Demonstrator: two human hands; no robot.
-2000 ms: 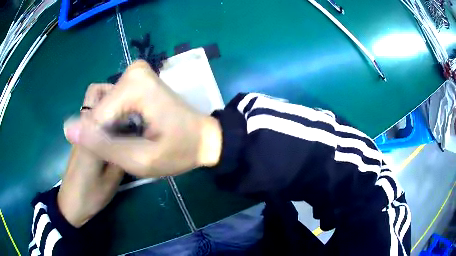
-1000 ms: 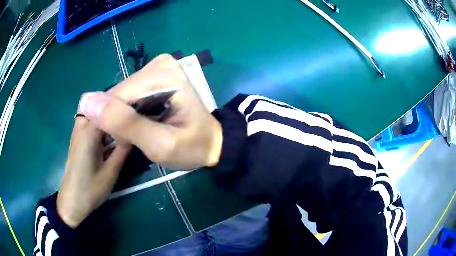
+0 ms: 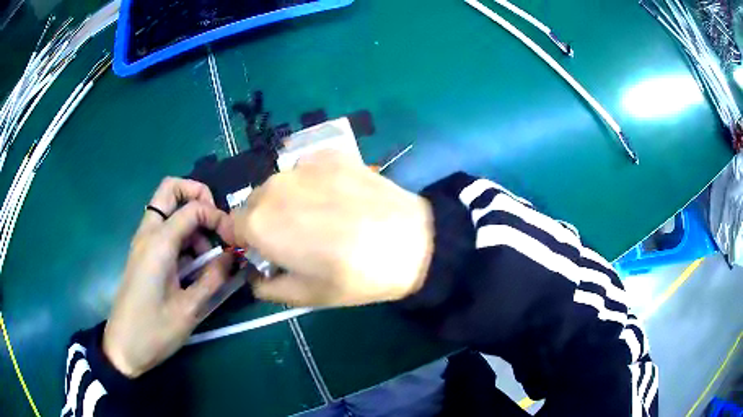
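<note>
My left hand (image 3: 167,273), with a dark ring on one finger, is shut on a white-sleeved cable (image 3: 201,262) near its end. Short coloured wires (image 3: 236,251) show between the fingertips of both hands. My right hand (image 3: 334,232) is closed over the wire ends, palm down. A thin metal tip (image 3: 397,157) with a bit of orange sticks out beyond the right hand. What the right fingers grip is mostly hidden. A white pad (image 3: 326,138) lies partly under the right hand. Black tape (image 3: 236,173) is around it. Another stretch of white cable (image 3: 244,324) runs below the hands.
A blue tray (image 3: 228,34) of black pieces is at the upper left. White cables fan out at the left (image 3: 49,147) and far right (image 3: 692,53). Two cables lie at the upper right (image 3: 562,72). A blue stool (image 3: 672,244) stands past the table edge.
The right hand has turned palm down and moved right and down, and the dark tool is no longer seen in its palm. Coloured wires now show at the fingertips. The view has shifted slightly.
</note>
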